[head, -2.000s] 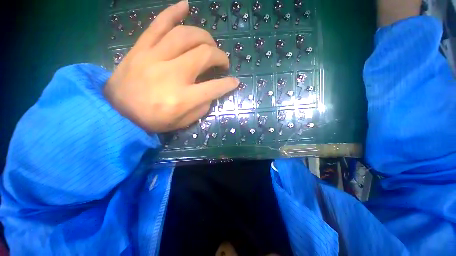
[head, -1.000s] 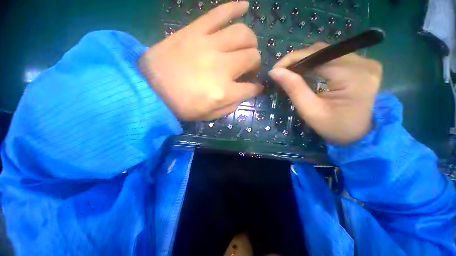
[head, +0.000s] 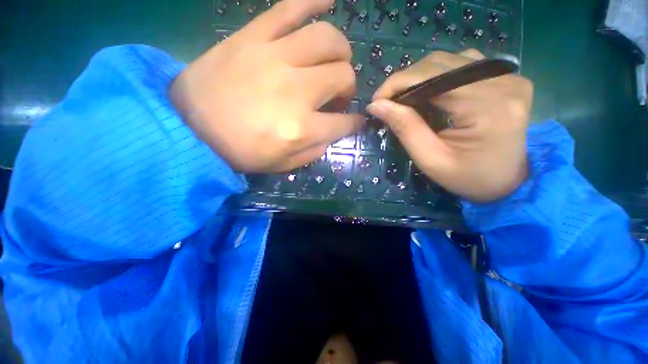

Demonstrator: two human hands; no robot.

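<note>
The clear blister tray (head: 298,202) lies at the bench's front edge, with rows of small flex-circuit parts (head: 440,11) in its pockets. My right hand (head: 469,128) holds dark tweezers (head: 462,78) like a pen, their tip pointing left and down over the tray. My left hand (head: 270,99) lies over the tray's left part, index finger stretched forward, thumb close to the tweezer tip. The tip and my left fingertips almost meet. Whether my left fingers hold a part cannot be told.
The dark green mat (head: 92,21) surrounds the tray. A pale, crumpled item (head: 629,28) is at the far right. Blue smock sleeves (head: 128,149) cover both my forearms, and the smock hangs open over black clothing below the bench edge.
My right hand has come in from the upper right with the tweezers, to beside my left hand. In the last second both hands shifted slightly left in the picture, and so did the tray.
</note>
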